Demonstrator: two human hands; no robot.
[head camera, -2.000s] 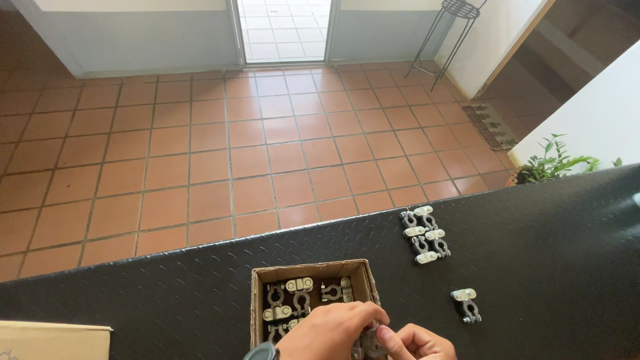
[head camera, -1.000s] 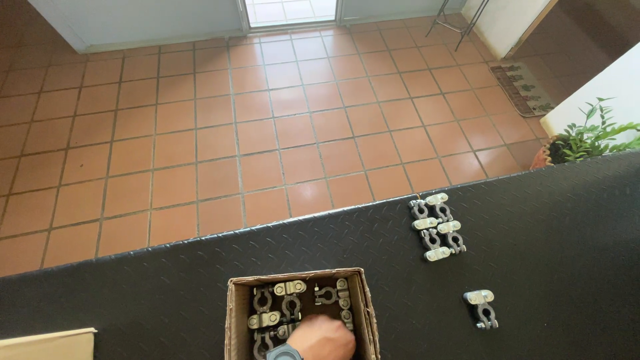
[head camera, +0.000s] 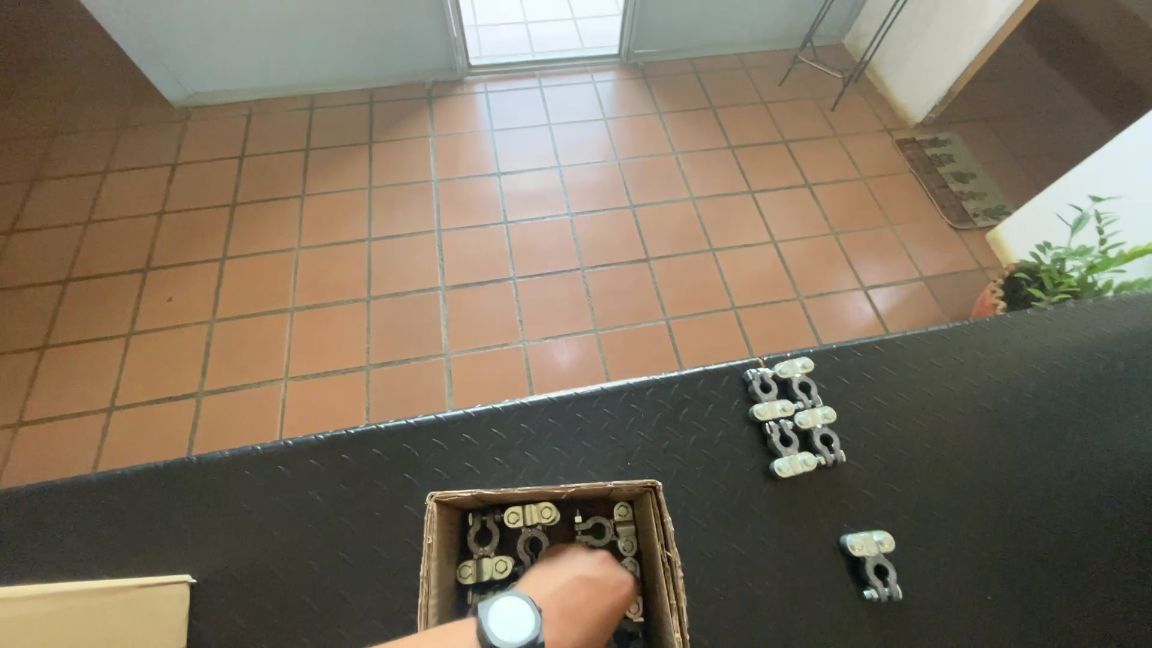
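Note:
My left hand (head camera: 580, 589), with a wristwatch (head camera: 509, 619) at its wrist, reaches down inside an open cardboard box (head camera: 661, 549). Its fingers are hidden, so what they touch or hold cannot be told. Around it in the box lie several metal battery terminal clamps (head camera: 483, 569), some partly covered by the hand. My right hand is out of view. To the right of the box, several similar clamps (head camera: 796, 416) lie close together near the far edge of the black surface. A single battery terminal clamp (head camera: 873, 565) lies apart from them, nearer to me.
The box stands on a black textured counter (head camera: 297, 540). A flat piece of cardboard (head camera: 94, 612) lies at the lower left. Beyond the counter's edge are a tiled floor (head camera: 405, 270), a potted plant (head camera: 1071, 270), a doormat (head camera: 958, 180) and the legs of a metal stand (head camera: 841, 63).
Two seconds ago both hands were together at the box's near side. My right hand has since left the view, and my left hand is down in the box. The view has shifted somewhat.

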